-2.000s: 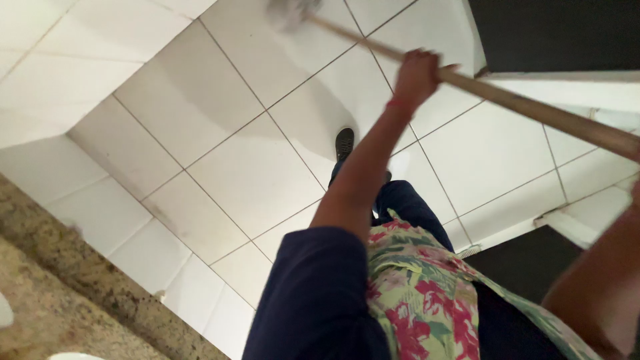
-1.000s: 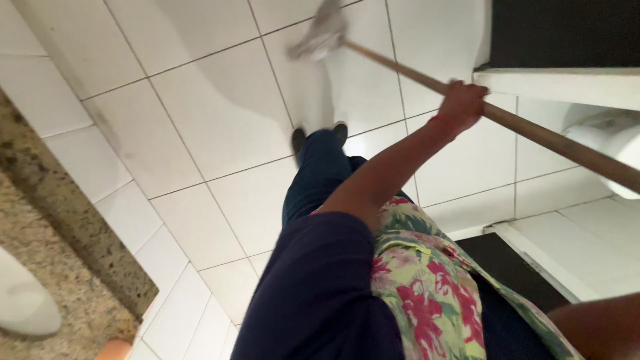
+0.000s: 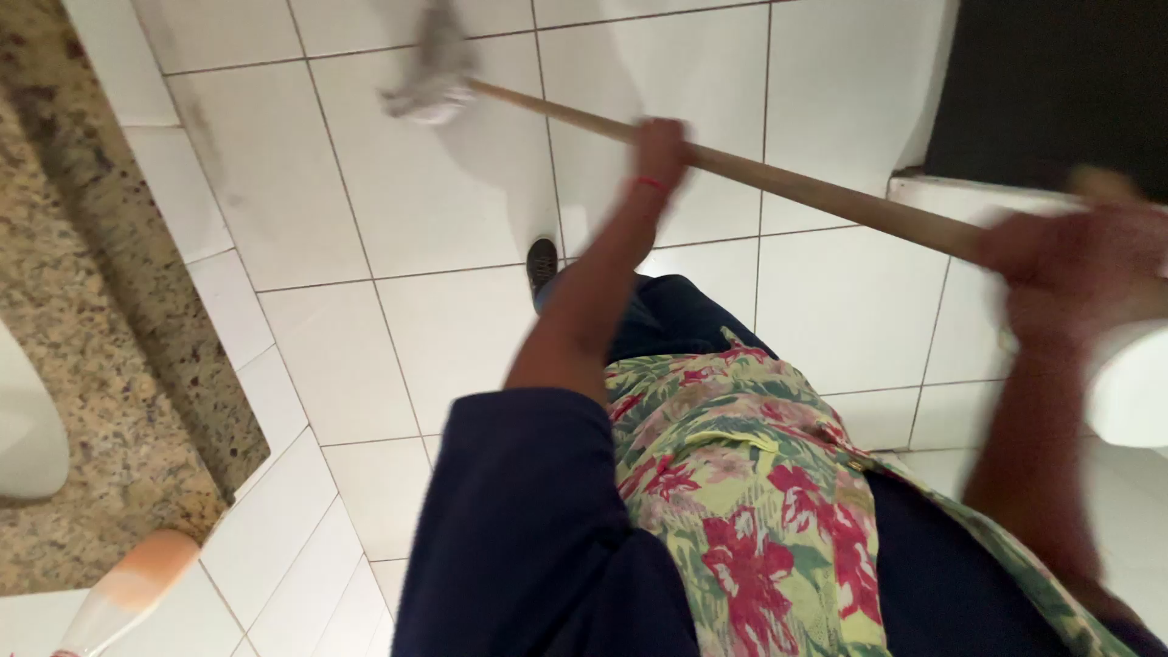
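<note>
My left hand [image 3: 662, 153], with a red band at its wrist, is closed around the middle of a long wooden pole [image 3: 812, 193]. Farther up the same pole, at the right edge of the view, my right hand [image 3: 1077, 265] grips it and is blurred. At the pole's far end a whitish-grey cloth or mop head [image 3: 433, 87] lies on the tiled floor, also blurred, at the upper left. The pole slants across in front of my body, above a floral apron [image 3: 748, 493] and one dark shoe [image 3: 542, 262].
A speckled granite counter [image 3: 119, 365] with a white basin [image 3: 27, 420] runs along the left. Near its corner is a bottle with orange contents [image 3: 141, 575]. On the right are a dark panel [image 3: 1049, 91], a pale ledge [image 3: 976, 193] and a white rounded fixture [image 3: 1131, 392], perhaps a toilet.
My right hand, out of view a second ago, now shows on the pole. The cloth end has moved left across the floor. More of the counter and the bottle have come into view.
</note>
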